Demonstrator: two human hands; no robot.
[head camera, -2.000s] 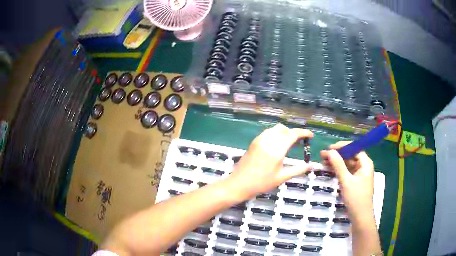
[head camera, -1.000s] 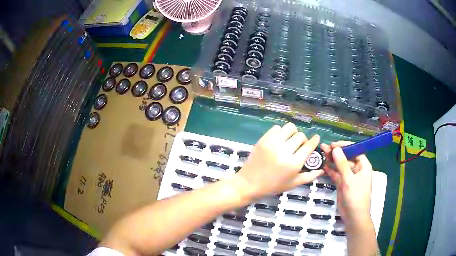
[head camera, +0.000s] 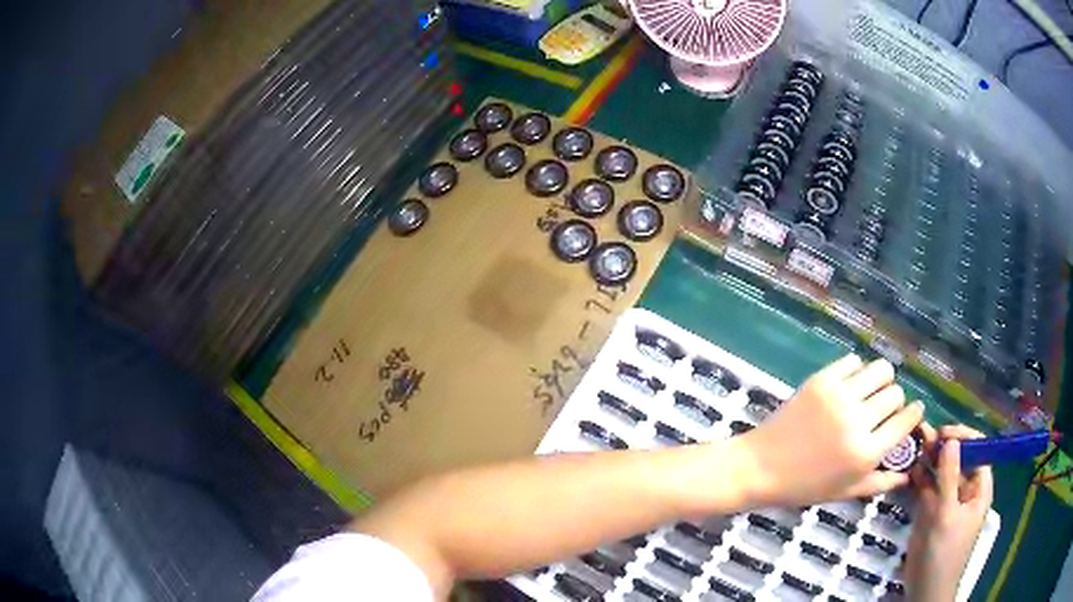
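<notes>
My left hand (head camera: 830, 435) holds one round black component (head camera: 901, 452) between its fingertips, its pale ringed face showing. My right hand (head camera: 951, 506) grips the blue hand tool (head camera: 1002, 448), which points right, at the component's right edge. Whether the tool touches the component cannot be told. Both hands are above the right part of the white slotted tray (head camera: 579, 426), where rows of dark components stand on edge. My left forearm crosses the tray and hides part of it.
Loose components (head camera: 573, 240) lie along the top of a brown cardboard sheet (head camera: 435, 341) with handwriting. Clear trays (head camera: 930, 223) stand behind, partly filled. Stacked clear trays (head camera: 294, 141) are at left, a pink fan (head camera: 708, 35) and a yellow-white device (head camera: 585, 32) at back.
The view has swung left, so the scene sits further right. Since the oldest frame, the component has turned from edge-on to showing its ringed face. Both hands keep their holds.
</notes>
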